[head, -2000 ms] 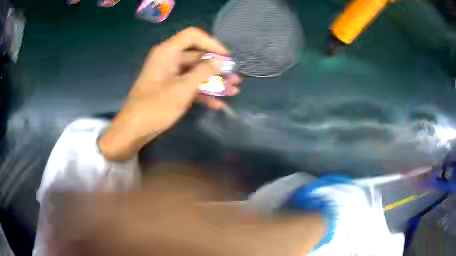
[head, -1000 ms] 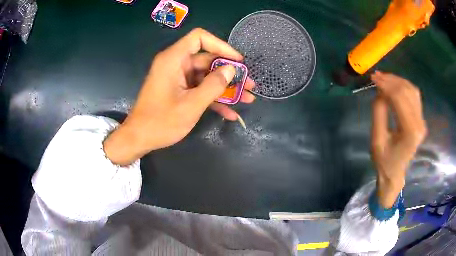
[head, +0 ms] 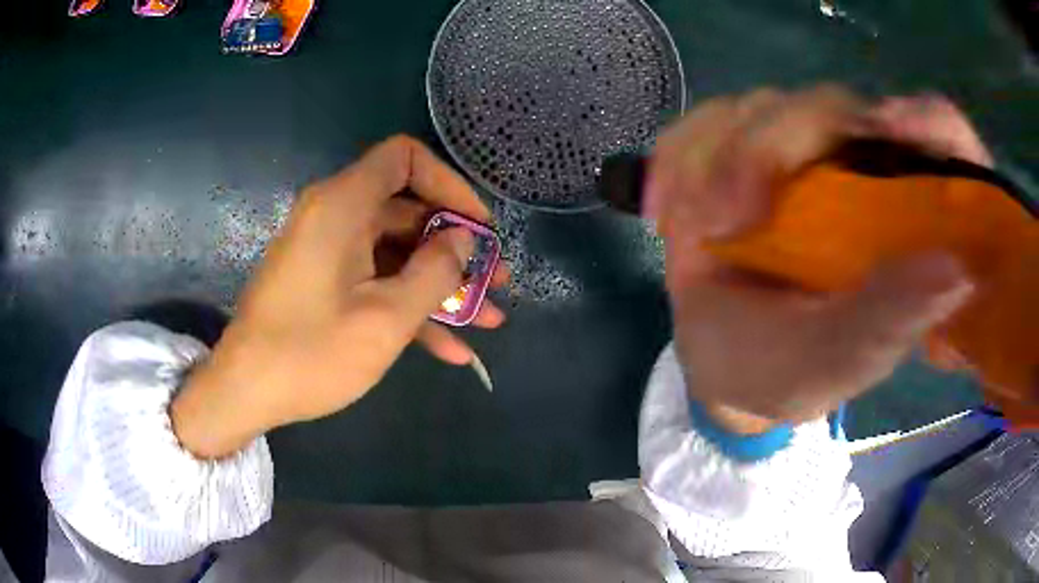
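Note:
My left hand (head: 330,296) holds a pink housing (head: 492,264) between thumb and fingers, its open side up. The thumb covers part of the inside; dark parts and a bright orange patch show around it. My right hand (head: 786,251) is blurred and wrapped around the orange electric screwdriver (head: 889,233). The screwdriver's black nose (head: 622,183) points left, over the lower right rim of the round screw dish (head: 558,91). The thin bit cannot be made out. The gap between nose and housing is about a palm wide.
An open pink unit (head: 268,25) with blue and orange insides lies at the top left, with two more pink pieces (head: 155,6) cut by the top edge. Tiny specks lie on the dark green mat (head: 547,410). A small shiny item (head: 828,8) is at the top right.
My right hand has taken hold of the orange screwdriver and brought it left beside the dish. My left hand still holds the housing, now lower and further left in the picture. The view has shifted.

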